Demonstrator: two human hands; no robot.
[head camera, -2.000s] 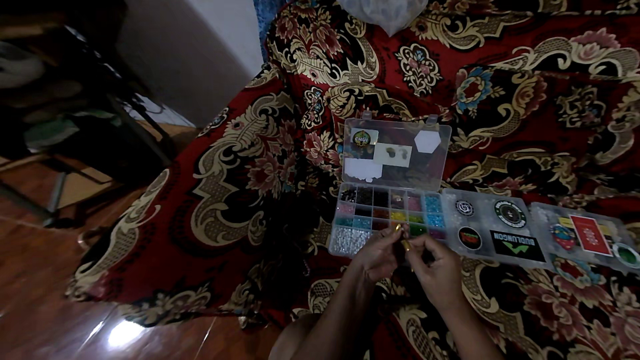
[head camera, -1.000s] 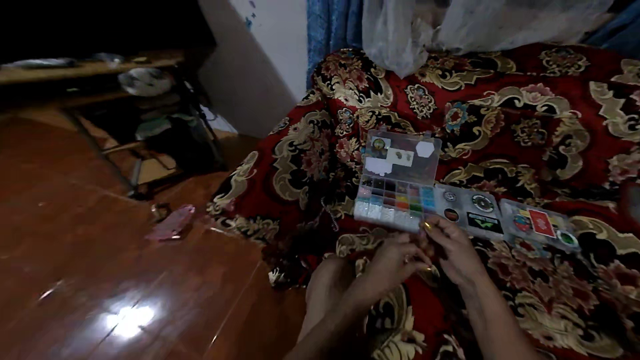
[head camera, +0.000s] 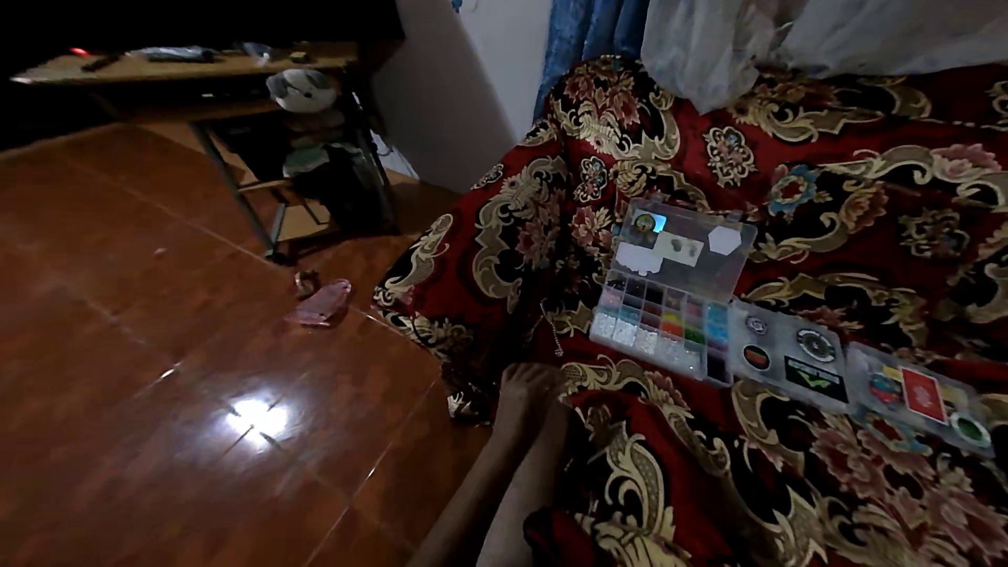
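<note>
My left hand (head camera: 531, 383) rests low beside my bare knee, near the front edge of the covered sofa. It looks palm down; dim light hides its fingertips and whether it holds anything. My right hand is out of view. Right of the left hand, a clear plastic compartment box (head camera: 647, 339) stands with its lid (head camera: 693, 264) tilted up, its cells filled with small beads in several colours. Against its right side lies a closed clear case with round stickers (head camera: 786, 346), and beyond it another clear case with a red card (head camera: 923, 396). A thin beaded strand (head camera: 551, 327) lies left of the bead box.
A red floral cover (head camera: 854, 252) drapes over the sofa. On the tiled floor (head camera: 157, 331) lie a pink plastic item (head camera: 324, 304) and a small object beside it. A wooden desk (head camera: 197, 67) with metal legs stands at the back left. Curtains (head camera: 701, 47) hang behind the sofa.
Both hands were together in front of the bead box. The left has moved down and left, away from it, and the right has left the view. The view has swung left since the first frame.
</note>
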